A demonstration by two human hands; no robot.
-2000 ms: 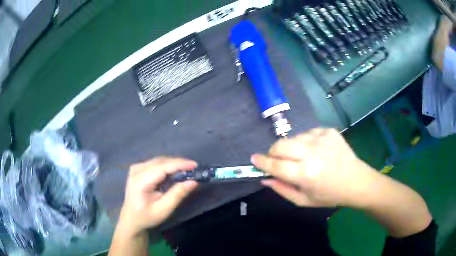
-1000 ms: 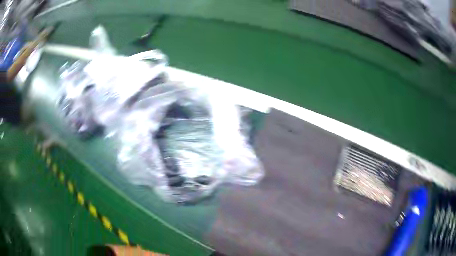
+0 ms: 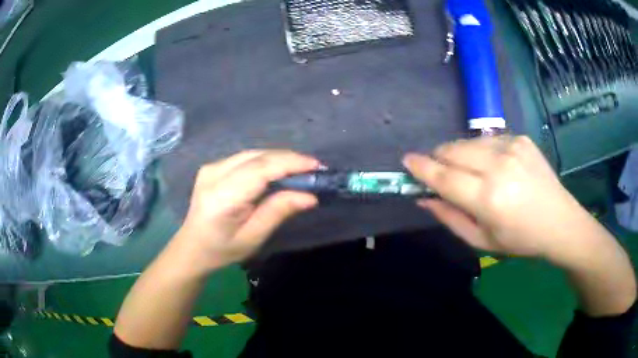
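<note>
A long black handle housing (image 3: 332, 183) with a green circuit board (image 3: 381, 183) facing up is held level above the foam mat's near part. My left hand (image 3: 245, 203) grips its left end between thumb and fingers. My right hand (image 3: 490, 189) grips its right end, which is hidden by the fingers. The blue electric screwdriver (image 3: 478, 70) lies just beyond my right hand; its bit is hidden.
The dark foam mat (image 3: 231, 84) bears a screw tray (image 3: 350, 24) at the back and a small pale piece (image 3: 335, 91). A clear plastic bag (image 3: 105, 154) is at left. Several black units (image 3: 577, 42) lie in a row at right, with one separate unit (image 3: 587, 109) nearer.
The view swung left to the bag and back. Compared with the oldest frame, the mat, tray and screwdriver appear further right and higher. Both hands still hold the housing.
</note>
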